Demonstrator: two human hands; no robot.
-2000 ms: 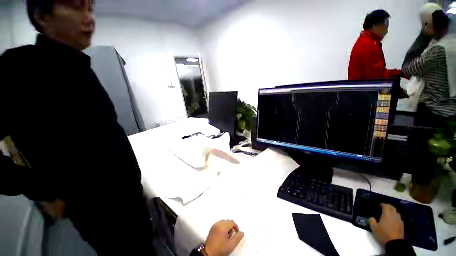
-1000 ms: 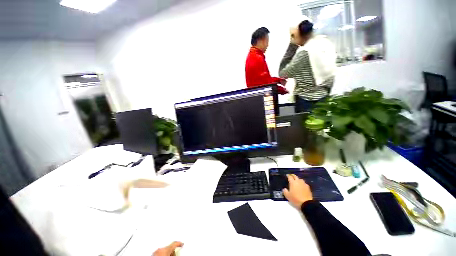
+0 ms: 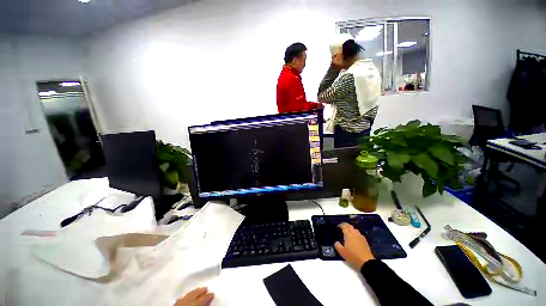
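Note:
My right hand lies on the dark mouse pad, curled over a computer mouse that it mostly hides. My left hand is cut off by the bottom edge, over white paper; whether it holds anything is not clear. The black keyboard is left of the mouse pad. The monitor shows a black CAD screen with a small faint outline in the middle. A dark four-sided piece lies below the keyboard.
Crumpled off-white fabric and a dark monitor are at left. A smartphone, tape measure and marker lie at right. An amber bottle and a plant stand behind. Two people stand beyond the desk.
The view has swung right, bringing the phone, tape measure and plant in; the person at left is out of view. The on-screen drawing has become smaller. My right hand stays on the mouse pad.

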